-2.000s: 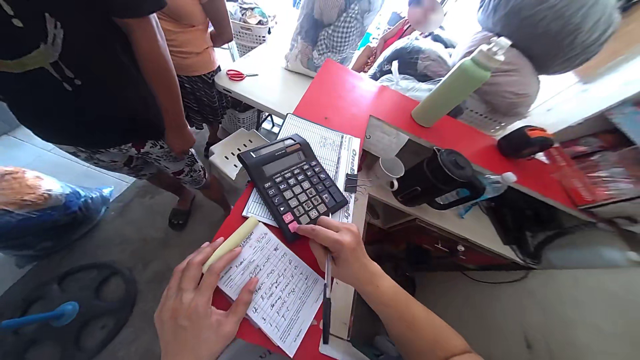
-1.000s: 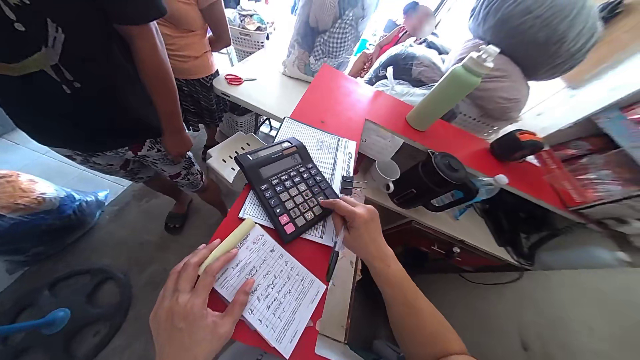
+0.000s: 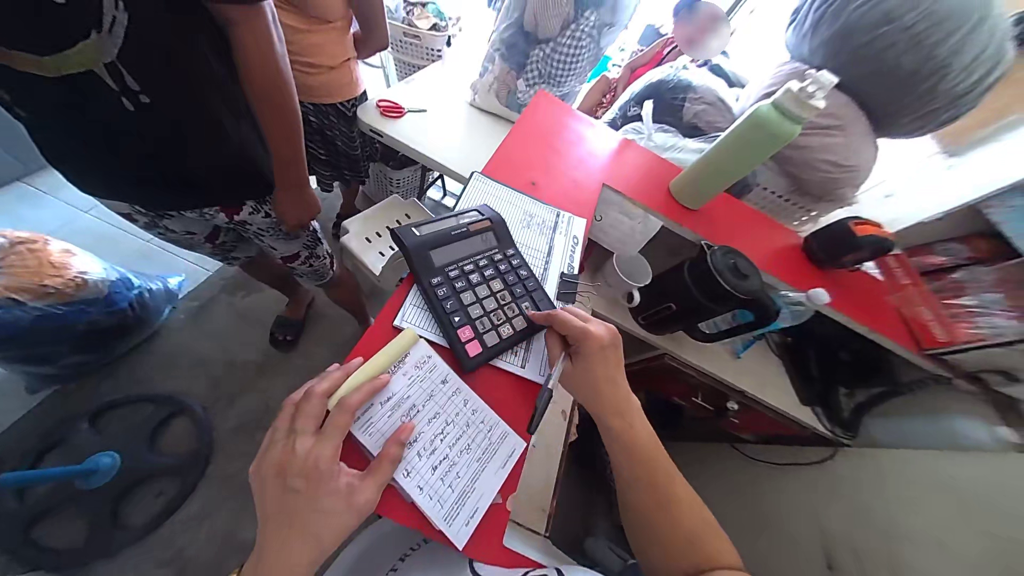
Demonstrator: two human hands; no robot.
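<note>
My left hand (image 3: 328, 464) rests with spread fingers on the upper left part of a handwritten receipt pad (image 3: 448, 456), its yellowish edge folded over at the top. In my right hand (image 3: 584, 352) a black-and-clear pen (image 3: 547, 396) is held, tip downward. The index finger of that hand touches the lower right keys of a large black desk calculator (image 3: 480, 280). Under the calculator lie ruled sheets (image 3: 528, 216) on a clipboard or board, with black binder clips (image 3: 572, 288) at their right side. The pad lies on the red counter (image 3: 384, 328).
To the right stand a white mug (image 3: 628, 272), a black electric kettle (image 3: 696, 292), a plastic bottle (image 3: 788, 308) and a green bottle (image 3: 744, 144). Red scissors (image 3: 392, 109) lie on the white table (image 3: 456, 128). People stand at the left, near a white stool (image 3: 384, 232). A black wheel (image 3: 104, 480) is lower left.
My right hand has moved from the calculator's lower edge near the pink keys to its right-hand keys. My left hand stays on the pad.
</note>
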